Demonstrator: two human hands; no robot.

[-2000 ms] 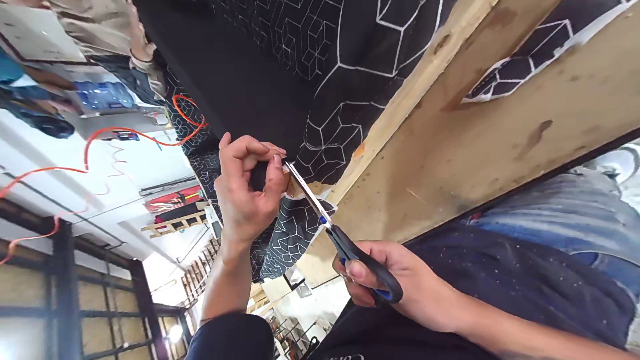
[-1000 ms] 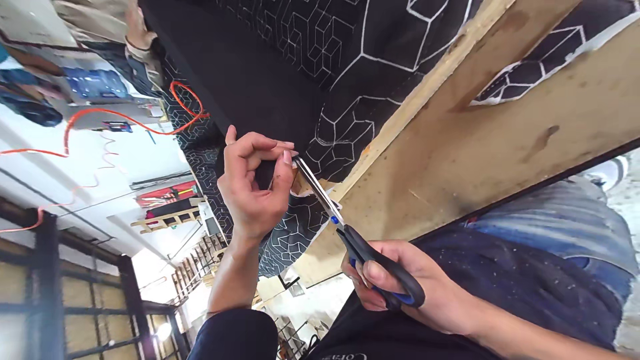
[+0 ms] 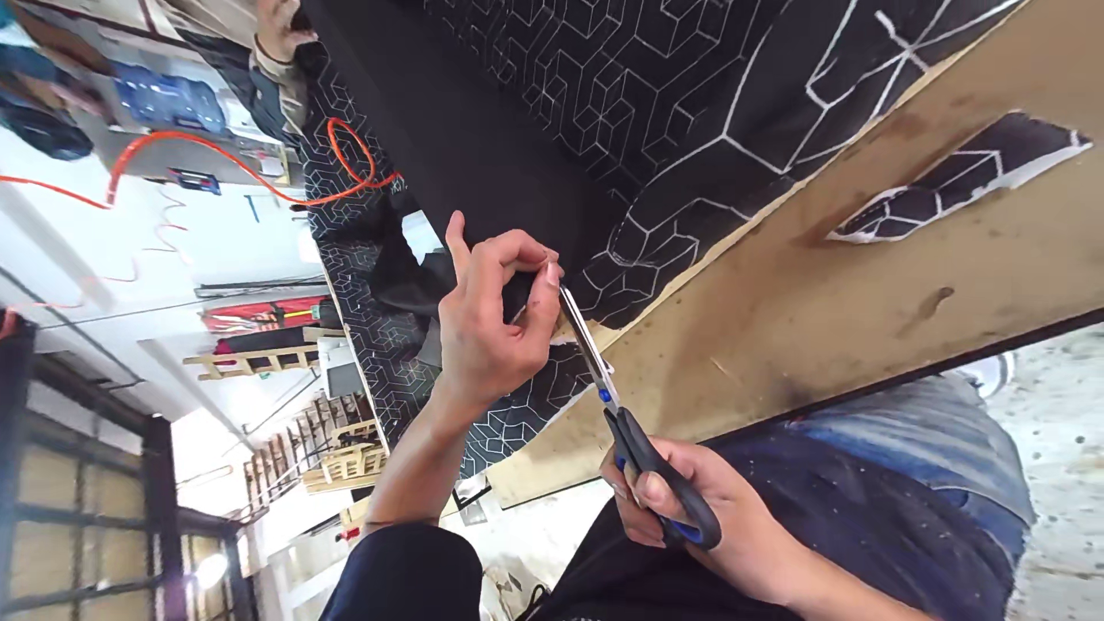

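Note:
In the head view my right hand (image 3: 690, 509) holds a pair of scissors (image 3: 634, 435) with black and blue handles, their blades pointing up and left, nearly closed together. The blade tips reach the edge of the black fabric with white geometric lines (image 3: 681, 233). My left hand (image 3: 504, 310) pinches thumb and forefinger together at the fabric edge, just past the tips. What lies between those fingers is mostly hidden. Plain black fabric (image 3: 483, 112) lies above my left hand.
A stained wooden tabletop (image 3: 776, 310) carries a loose scrap of patterned fabric (image 3: 957, 185) at right. An orange hose (image 3: 233, 159) runs across the left onto the fabric. Another person's hand (image 3: 280, 30) is at top left. Wooden pallets (image 3: 345, 457) stand in the background.
The scissor blades have come closer together than in the earlier frames. My left hand stays pinched at the fabric edge.

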